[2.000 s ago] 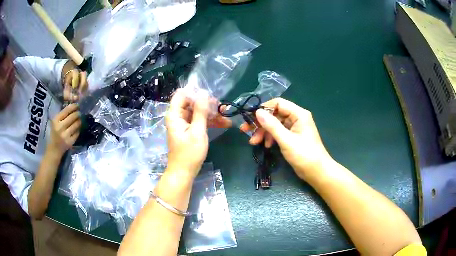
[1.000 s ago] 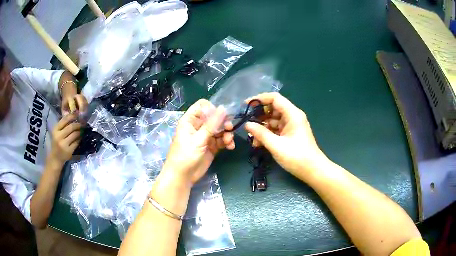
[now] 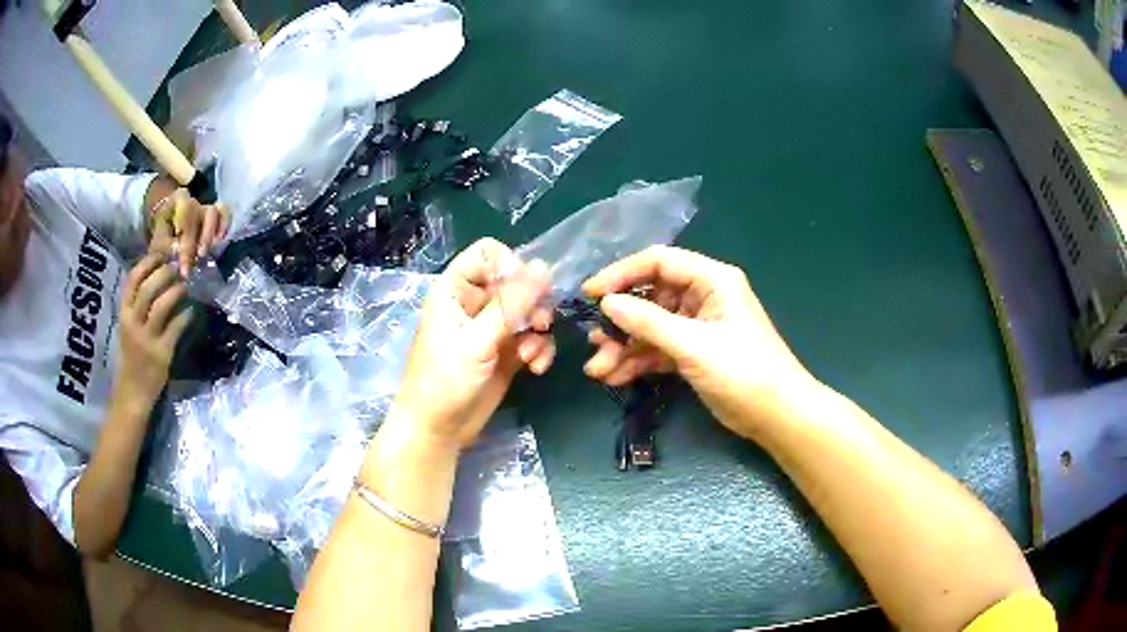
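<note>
My left hand [image 3: 480, 333] pinches the mouth of a clear zip-lock bag [image 3: 618, 228], which extends away from me between and beyond the hands. My right hand [image 3: 680, 324] holds a black coiled USB cable [image 3: 578, 309] at the bag's mouth. Its fingers hide most of the coil, so how far it is inside cannot be told. Another black cable bundle [image 3: 637, 432] with a silvery plug lies on the table below my right hand. A flat empty bag [image 3: 507, 537] lies near the front edge, right of a crumpled heap of empty bags [image 3: 278, 432].
The black cable pile [image 3: 334, 235] lies beyond the heap, beside a large cloudy plastic bag [image 3: 278, 124]. Another clear bag [image 3: 550, 148] lies beyond my hands. A coworker [image 3: 74, 296] works at left. A long box [image 3: 1051, 161] stands on a grey board [image 3: 989, 284] at right.
The bag swung between my hands and its mouth is now in my left fingers. The cable coil moved from open view to the bag's mouth. Another bag now lies beyond my hands.
</note>
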